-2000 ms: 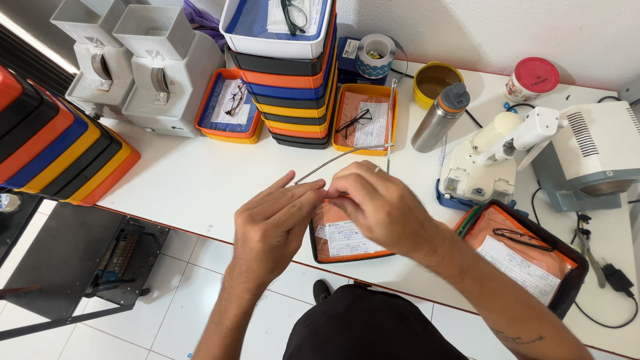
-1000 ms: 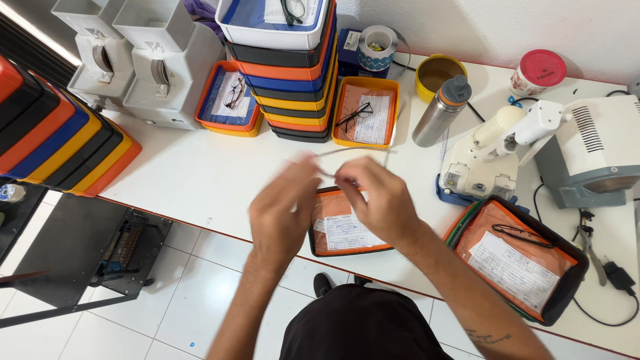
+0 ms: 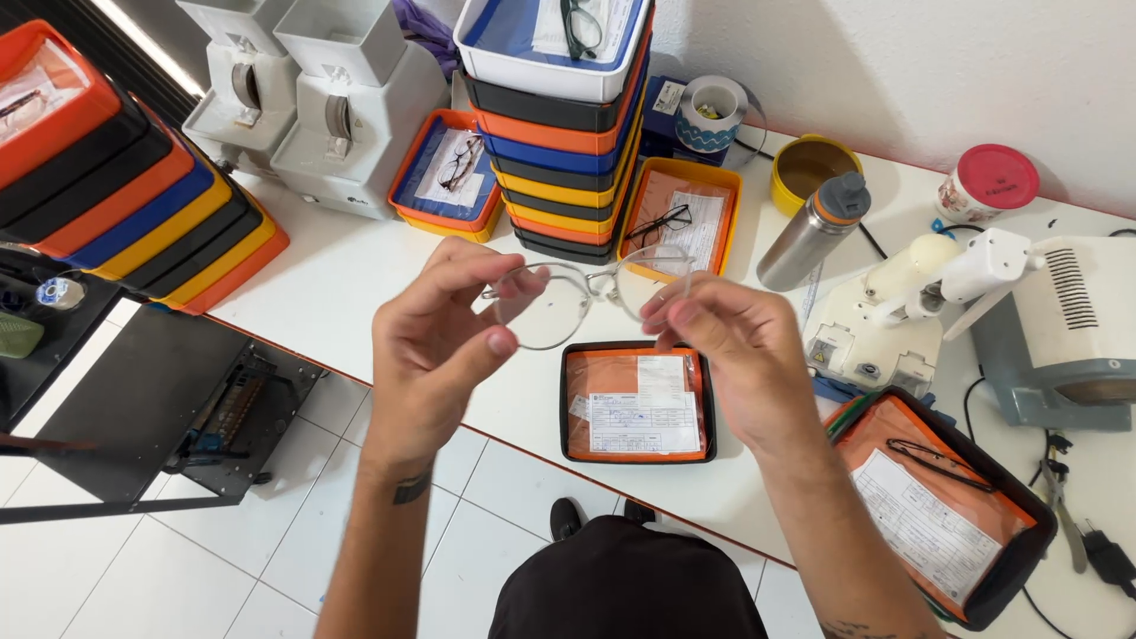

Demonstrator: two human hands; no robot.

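Note:
Thin-rimmed round eyeglasses (image 3: pixel 543 346) are held up over the white bench, their two lenses facing me. My left hand (image 3: pixel 435 346) pinches the left rim between thumb and fingers. At the other side, my right hand (image 3: pixel 737 346) grips the right rim with its fingertips. Below the glasses lies a shallow black tray (image 3: pixel 565 408) with an orange lining, which holds printed papers (image 3: pixel 643 422). The temples of the glasses are hard to make out.
Stacked colored trays (image 3: pixel 568 133) rise behind, with another stack (image 3: pixel 133 204) at left. Two grey-white machines (image 3: pixel 355 133) stand between them. A steel bottle (image 3: pixel 812 235), a yellow mug (image 3: pixel 785 191), a white device (image 3: pixel 879 328) and a tray with dark glasses (image 3: pixel 1038 532) are on the right.
My hands have moved apart and turned, and the eyeglasses, blurred between them before, now face me with both lenses showing.

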